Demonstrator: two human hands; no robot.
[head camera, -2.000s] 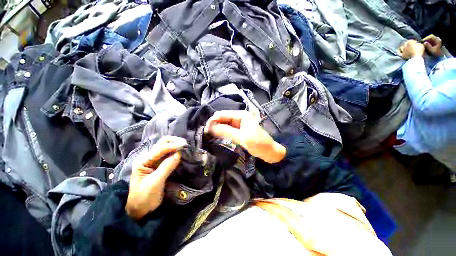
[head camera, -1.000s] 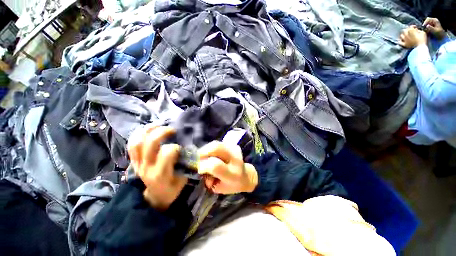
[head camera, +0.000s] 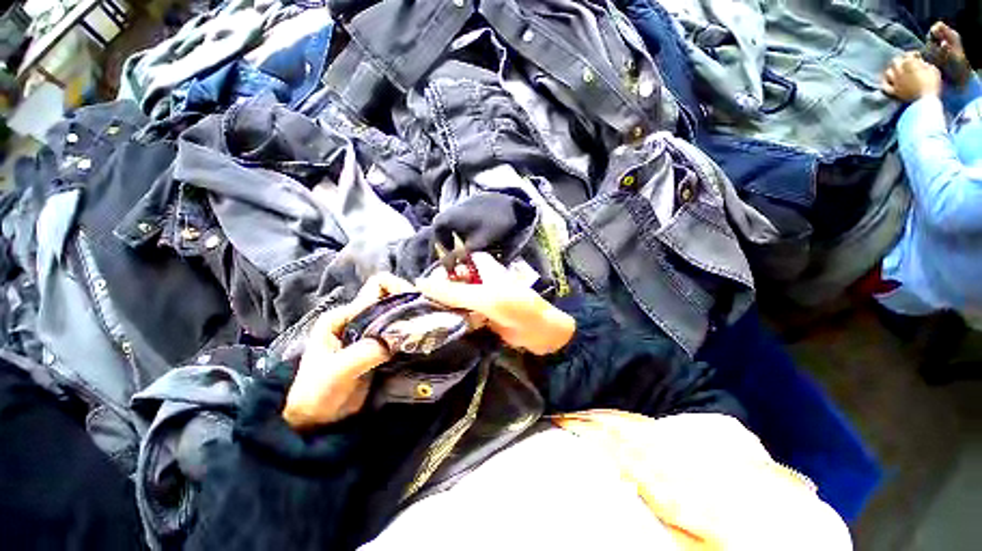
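A washed grey-black denim jacket lies bunched over the pile edge and my lap, with a brass-coloured button and yellow-gold stitching near its lower part. My left hand grips a folded edge of it. My right hand is at the other side of the same fold, its fingers closed on small thread snips with a red part; the two metal blade tips point up, slightly apart. The fold between my hands shows a paler inside. The fingertips are partly hidden by cloth.
Grey-black denim garments with buttons are heaped ahead and left. Pale grey-green denim lies at the upper right. A person in a light blue sleeve handles cloth there. A bright-blue object stands low right. White and orange cloth covers my lap.
My hands have turned the cloth, and its folded edge now shows open between them. The snips' blades have come into view above my right hand. The blurred motion of a second ago has settled.
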